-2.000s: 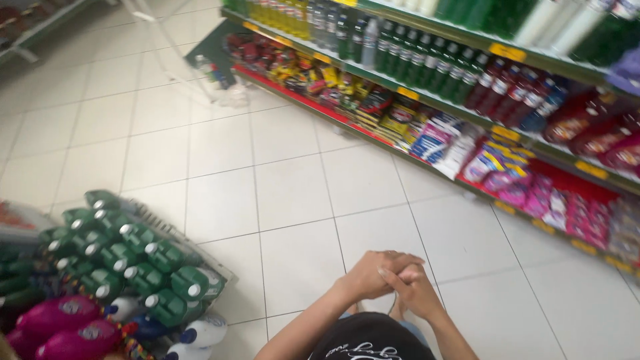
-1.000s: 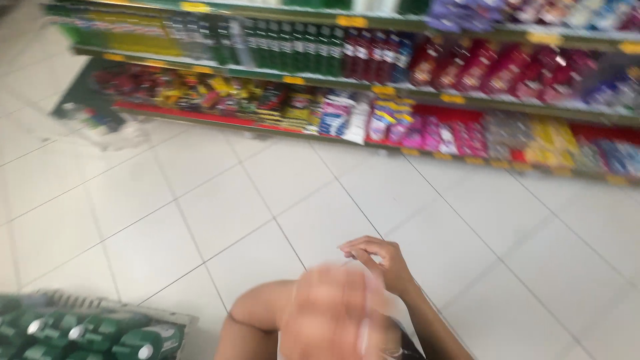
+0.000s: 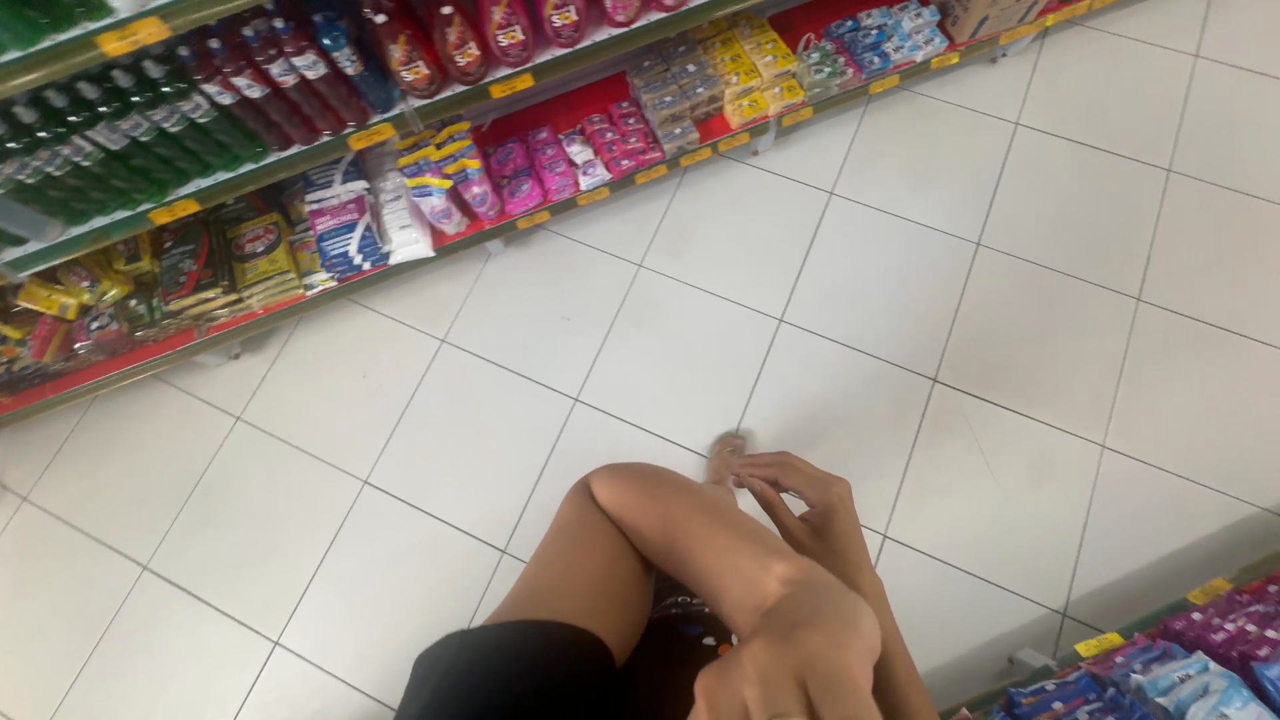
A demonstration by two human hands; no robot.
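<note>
My left hand (image 3: 800,650) is low in the view, bent back toward my body, its fingers curled and partly cut off by the bottom edge. My left elbow juts forward over the floor. Just beyond it, my right hand (image 3: 805,495) points left, thumb and fingers curved with a gap between them and their tips close together. Nothing shows in the right hand; whether the left holds anything is hidden. A foot in a sandal (image 3: 730,442) shows past the right fingertips. Below the arms is my dark printed shirt (image 3: 680,610).
A shelf edge (image 3: 590,197) runs diagonally across the top, with green bottles (image 3: 130,130), red bottles (image 3: 270,80), pink packs (image 3: 520,180) and yellow packs (image 3: 745,70). Another shelf stands at lower right, holding blue packs (image 3: 1065,695). White tiles (image 3: 680,350) cover the floor between.
My hands were clasped together two seconds ago; now they are apart, the left drawn back toward my body. The view has swung right, and the crate of green bottles has left it.
</note>
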